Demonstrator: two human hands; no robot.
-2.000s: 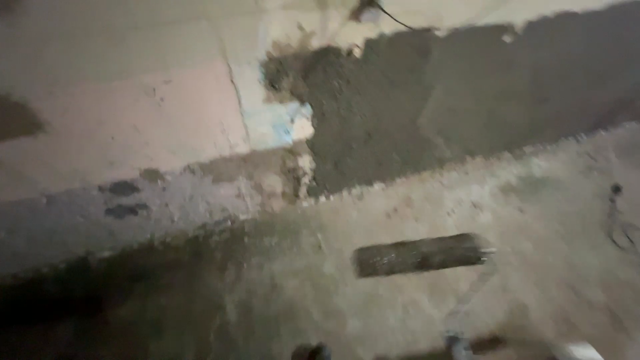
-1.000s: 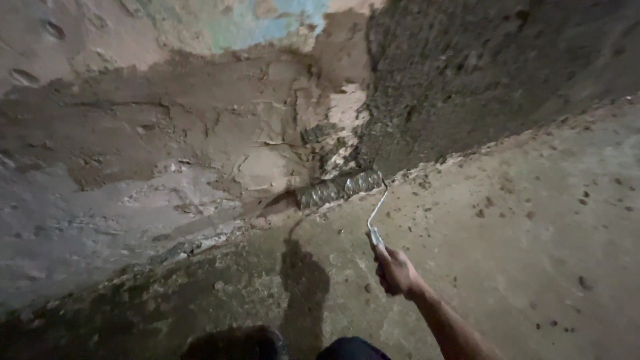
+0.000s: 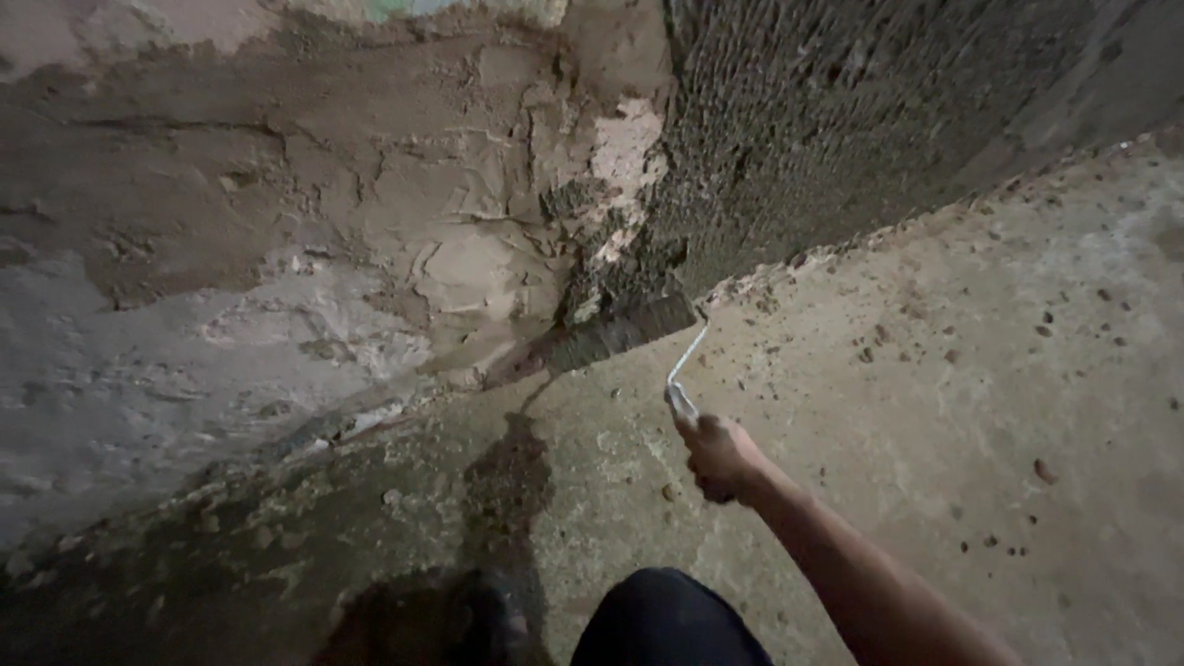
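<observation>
My right hand (image 3: pixel 720 455) is closed round the handle of a paint roller (image 3: pixel 618 335). A bent metal rod joins the handle to the dark, textured sleeve, which lies along the foot of the wall where it meets the floor. Directly above the sleeve, dark grey coating (image 3: pixel 814 129) covers the wall's right part, with a ragged edge beside a pale bare patch (image 3: pixel 627 153). Rough brown plaster (image 3: pixel 370 157) spreads over the wall to the left. My left hand is out of the frame.
The concrete floor (image 3: pixel 888 407) carries scattered small crumbs of debris. My knee in dark cloth (image 3: pixel 668 620) shows at the bottom edge. A shadow of the arm falls on the floor left of the roller. The lower left is very dark.
Two seconds ago the roller was over the floor, away from the wall; one second ago it was at the wall's foot. The view has come much closer to the wall.
</observation>
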